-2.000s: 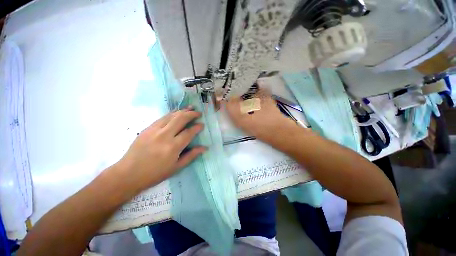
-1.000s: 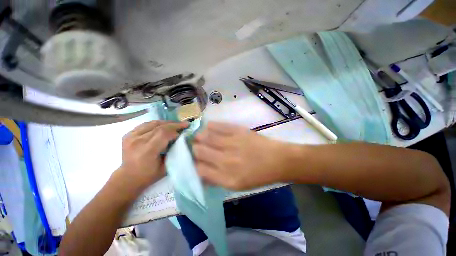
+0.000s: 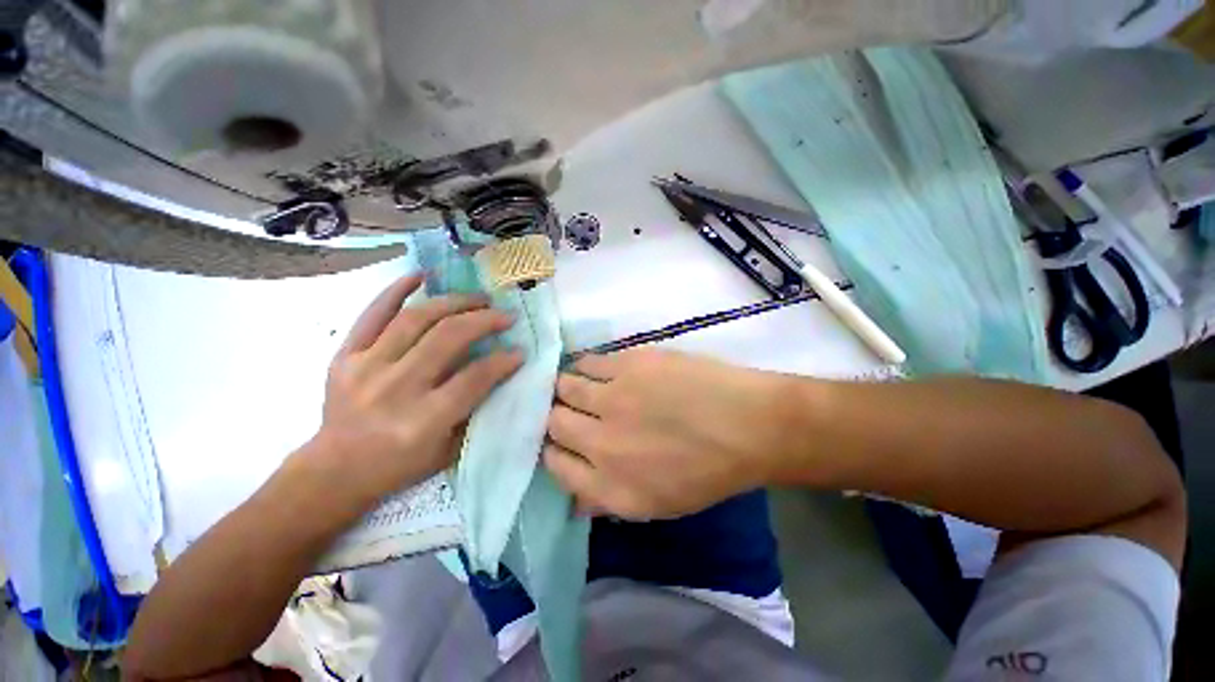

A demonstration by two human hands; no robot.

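A pale mint collar piece (image 3: 513,440) lies under the presser foot area with its yellowish ribbed block (image 3: 521,261), and its pointed lower end hangs over the table's front edge. My left hand (image 3: 416,380) lies on its left side, fingers pressing the cloth near the block. My right hand (image 3: 653,433) holds its right edge, fingertips partly hidden at the cloth. The needle is not clearly visible. The lockstitch sewing machine (image 3: 640,60) fills the top.
Black thread snips (image 3: 740,247) and a white-handled tool (image 3: 853,320) lie right of the needle area. Mint strips (image 3: 919,213) lie beyond them, with fabric scissors (image 3: 1095,300) further right. A blue-edged holder (image 3: 67,426) stands at left, beside a white marked strip (image 3: 120,400).
The view has swung to the right since the oldest frame. Since one second ago, my left fingers have spread flatter over the cloth and my right hand has moved slightly down from the presser foot.
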